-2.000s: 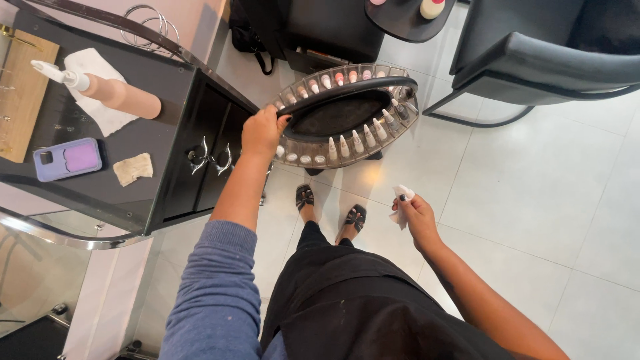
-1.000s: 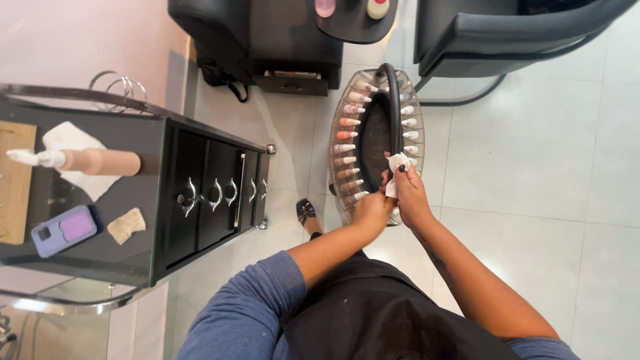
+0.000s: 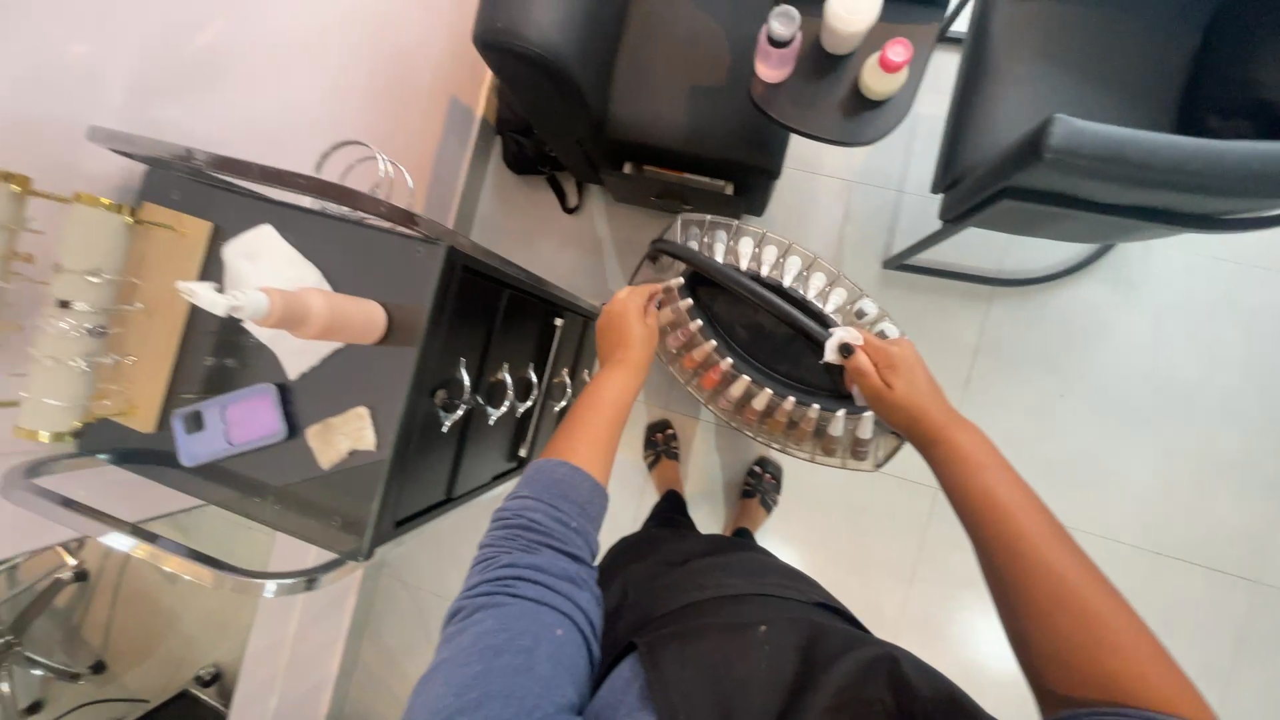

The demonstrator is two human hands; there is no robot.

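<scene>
A boat-shaped clear rack [image 3: 758,408] with a black arched handle [image 3: 745,285] stands in front of me, its rim lined with nail polish bottles [image 3: 715,375]. At its left end my left hand [image 3: 630,330] touches the rim beside the first bottles; its fingertips are partly hidden, so its grip is unclear. My right hand [image 3: 888,378] pinches a crumpled white wipe [image 3: 842,346] against the right end of the handle. White-capped bottles fill the far side, and pink, orange and brown ones are on the near side.
Left is a black drawer trolley [image 3: 350,510] bearing a pump bottle [image 3: 325,315], a phone [image 3: 228,424], a folded cloth [image 3: 342,437] and a jewelry stand [image 3: 90,300]. Ahead, a small round table [image 3: 835,115] holds bottles beside a black armchair [image 3: 680,90]. Another chair [image 3: 1150,170] stands right.
The rack has turned from lengthwise to slanting. My hands, close together at its near end one second ago, are now apart at opposite ends. The wipe remains in my right hand.
</scene>
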